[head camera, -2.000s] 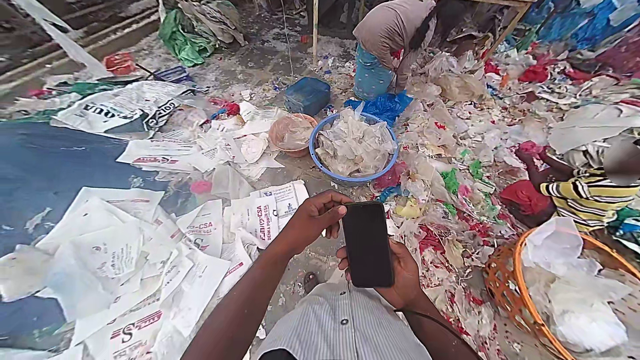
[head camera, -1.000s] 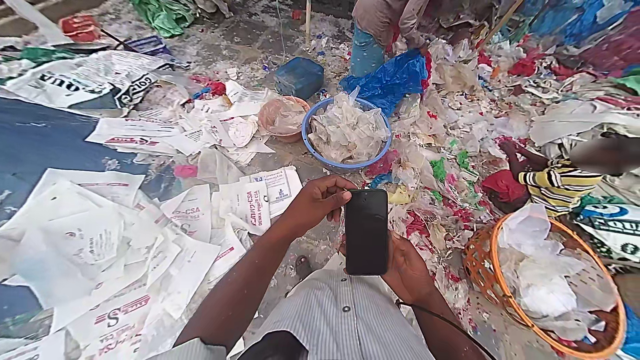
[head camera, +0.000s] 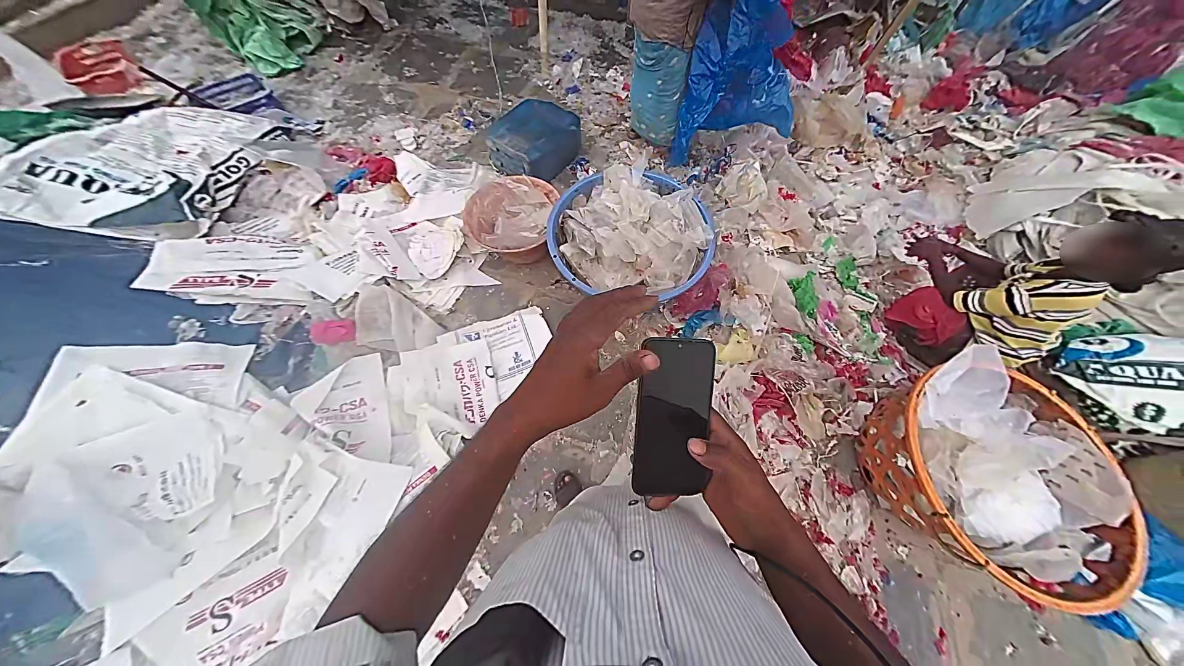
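A black smartphone (head camera: 673, 416) with a dark screen is upright in front of the striped shirt. My right hand (head camera: 731, 472) grips its lower right side, with the thumb on the edge. My left hand (head camera: 592, 356) is at the phone's upper left, fingers spread, its thumb at or very near the phone's edge; whether it touches cannot be told. Beyond the hands stands a blue-rimmed basin (head camera: 708, 217) full of clear plastic scraps (head camera: 634, 231). Beside it is a smaller orange basin (head camera: 476, 231) with plastic film. A thin black cable runs along my right forearm.
Printed white sacks (head camera: 166, 462) cover the left ground. A blue jerrycan (head camera: 535, 139) stands behind the basins. Plastic scraps (head camera: 795, 213) spread rightward, near an orange wicker basket (head camera: 911, 462) of film. One person in a yellow-striped top sits at right; another stands ahead by a blue plastic sheet (head camera: 740, 69).
My left hand's fingers have spread and lifted from the phone's top corner. The person ahead now holds the blue sheet higher than two seconds ago. The view has tilted down.
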